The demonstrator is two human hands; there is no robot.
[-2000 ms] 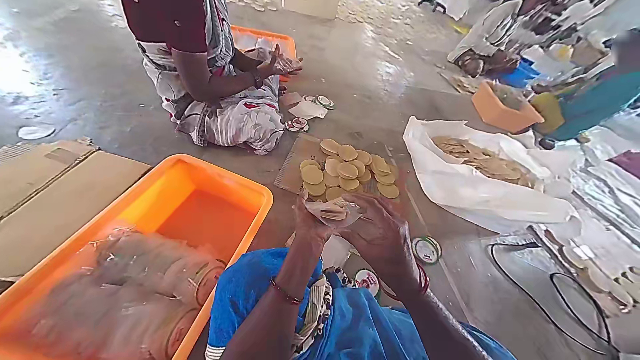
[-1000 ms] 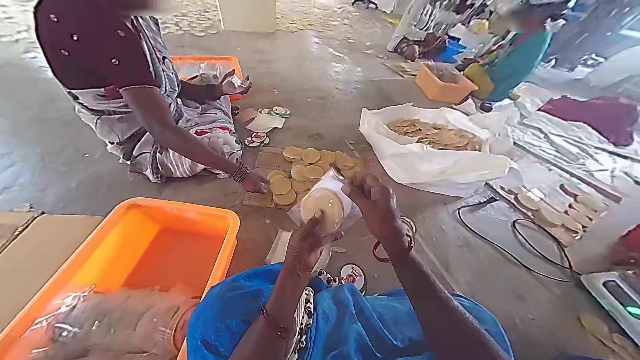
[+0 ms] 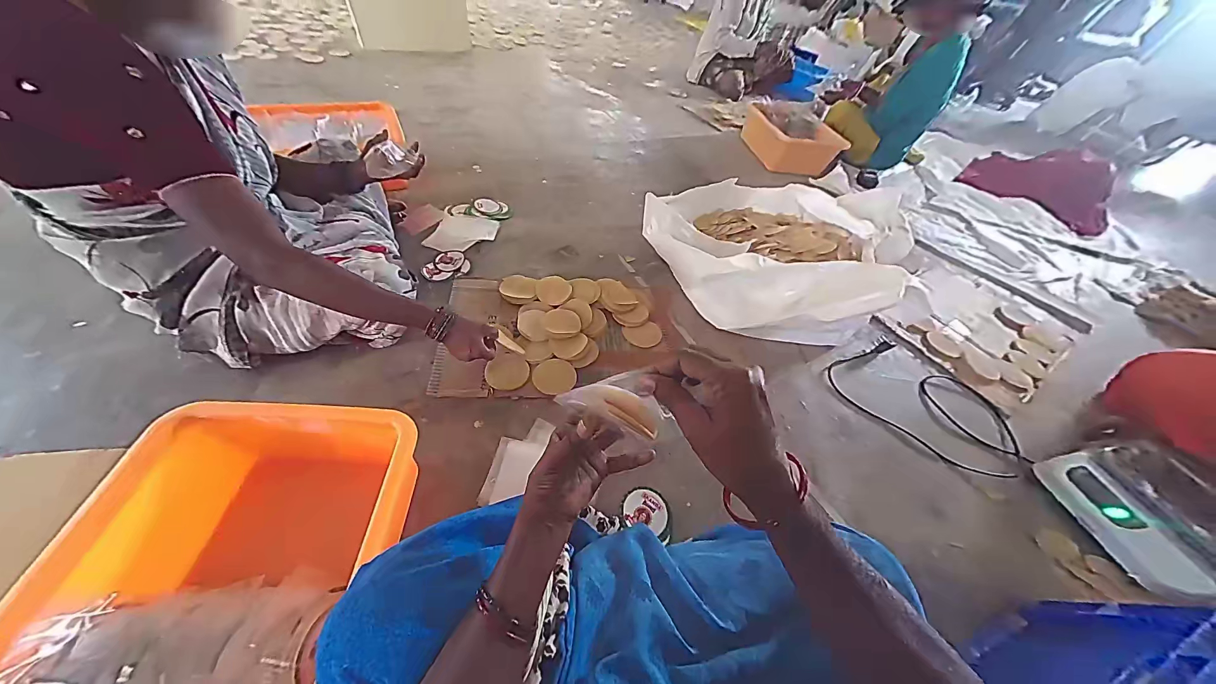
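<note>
My left hand grips the lower left of a clear plastic bag that holds flat round tan discs. The fingers of my right hand pinch the bag's upper right edge. Just beyond my hands, a pile of round yellowish discs lies on a flat cardboard sheet. Round printed labels lie on the floor by my blue-covered lap, and clear plastic sheets or bags are beside my left hand.
An orange crate with filled plastic bags stands at left. A co-worker's hand touches the disc pile. A white sack of discs lies at right, near a black cable and a digital scale. A blue tray is at lower right.
The bag between my hands has tilted, from its round face showing to the discs nearly edge-on. The co-worker's hand, away from the pile two seconds ago, now holds a disc there.
</note>
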